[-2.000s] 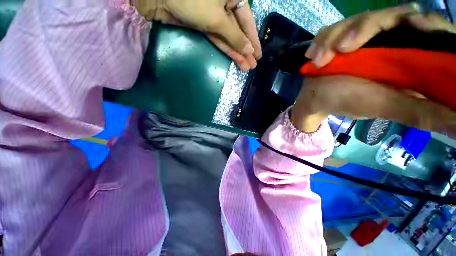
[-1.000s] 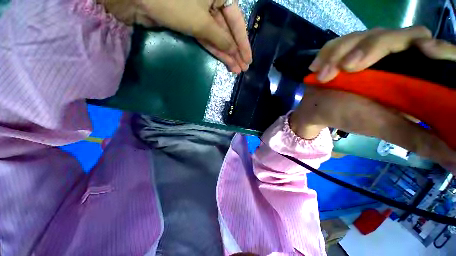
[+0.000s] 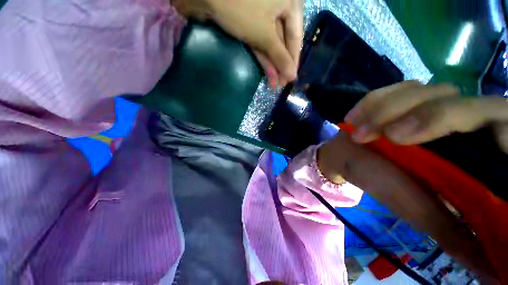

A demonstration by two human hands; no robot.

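A black panel unit (image 3: 334,58) with glossy areas and small gold-coloured fittings lies on a silvery textured sheet (image 3: 257,106). My left hand (image 3: 267,33) is at its near-left edge, fingertips pinched together and pointing down; whether they pinch a small piece is too small to tell. My right hand (image 3: 412,114) is wrapped around an orange-red and black electric screwdriver (image 3: 406,161). The tool's dark nose points left over the unit toward my left fingertips. Its tip is hard to make out against the black panel.
The unit lies on a shiny green bench (image 3: 211,83). A black cable (image 3: 365,236) runs below my right forearm. Another dark object (image 3: 494,72) is at the far right edge. A red item (image 3: 387,266) and blue floor show at lower right.
My right hand and the screwdriver have moved lower in the view, the tool now more slanted. The dishes and the blue object at the right are out of sight. My left hand remains at the unit's edge.
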